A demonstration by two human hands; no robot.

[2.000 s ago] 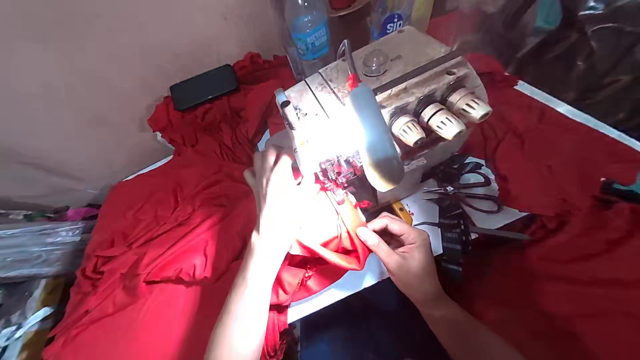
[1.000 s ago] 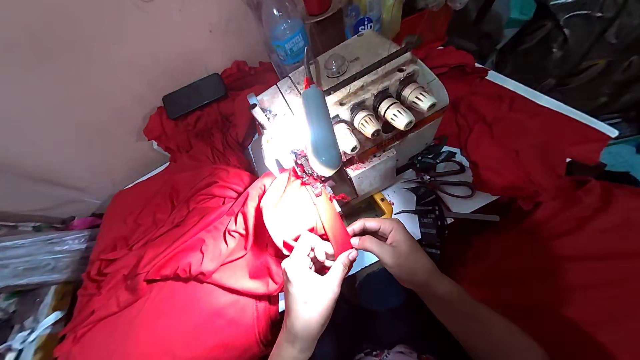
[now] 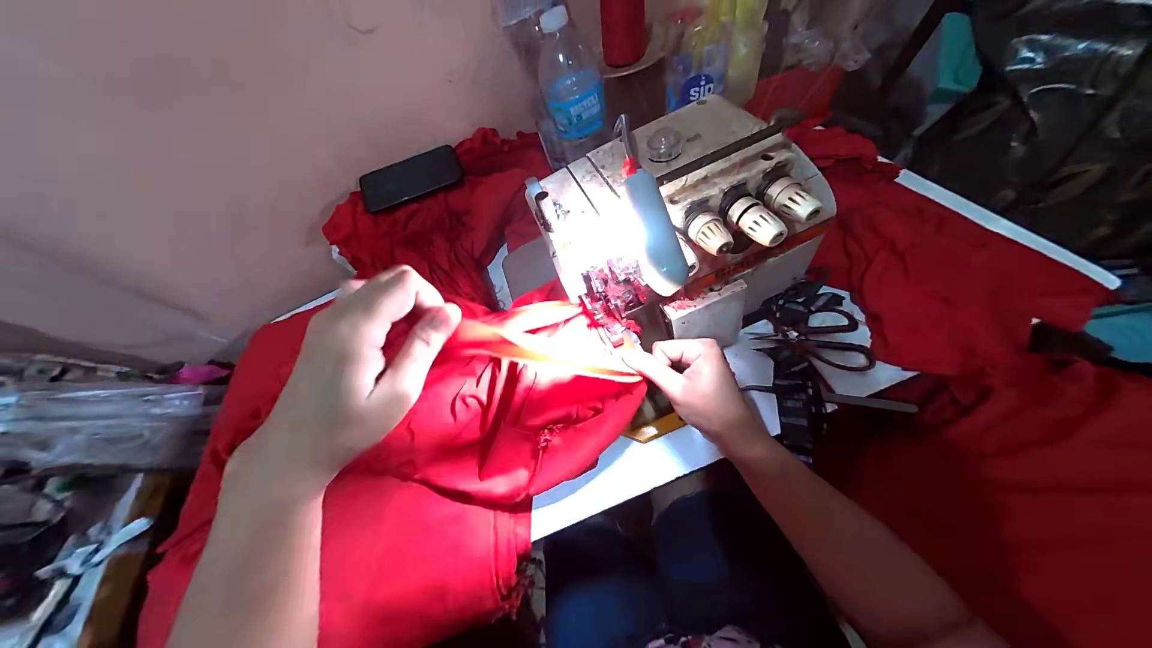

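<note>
My left hand, raised left of the serger's needle area, pinches a band of red fabric between thumb and fingers. The band looks orange under the lamp and stretches right to my right hand, which pinches its other end just in front of the presser foot. The serger has several cream tension dials and a grey lamp lighting the stitching area. Below the band, the large red cloth spreads over the table and hangs past its front edge. Glare hides part of the foot.
Black-handled scissors lie on white paper right of the machine. A black phone rests on red cloth at the back left. Behind the serger stand a plastic bottle and a red thread cone. More red cloth covers the right side.
My left hand has moved up and left from beside my right hand, drawing the band out between them. The right hand still pinches fabric near the machine's front.
</note>
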